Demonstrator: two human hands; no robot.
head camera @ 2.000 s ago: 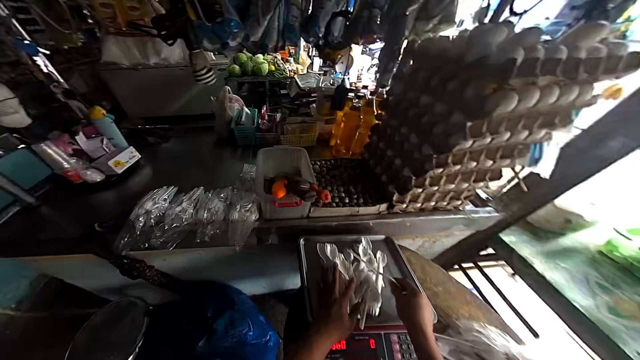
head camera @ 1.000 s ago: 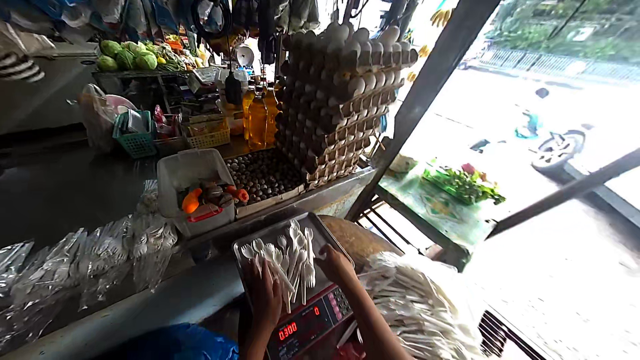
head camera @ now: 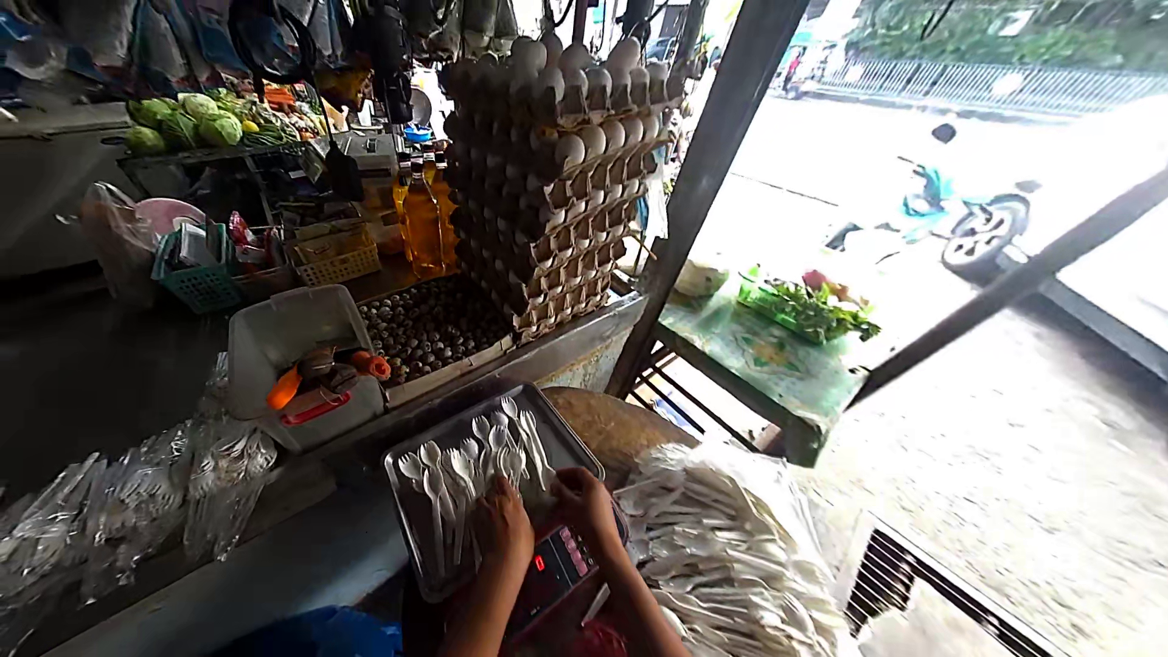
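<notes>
My left hand (head camera: 504, 522) rests on white plastic spoons and forks (head camera: 461, 470) lying in the metal tray (head camera: 415, 557) of a digital scale (head camera: 558, 568). Its fingertips touch the handles; whether they grip any cannot be told. At the tray's right side, my right hand (head camera: 584, 500) has curled fingers at the handle ends of a few utensils, and its grip is not clear. A large clear plastic bag of white utensils (head camera: 721, 547) lies to the right of my right forearm. Bundles of utensils in clear bags (head camera: 224, 465) lie on the counter at left.
A plastic bin (head camera: 297, 333) with orange-handled items stands behind the tray. Beside it are small speckled eggs (head camera: 424, 328), tall stacked egg trays (head camera: 557, 201) and bottles of amber liquid (head camera: 422, 224). A green table (head camera: 757, 351) holds leafy vegetables (head camera: 812, 310). A slanted post (head camera: 703, 182) rises behind.
The utensils in the tray, bunched together two seconds ago, are now more spread out and roughly lined up. The view has swung right.
</notes>
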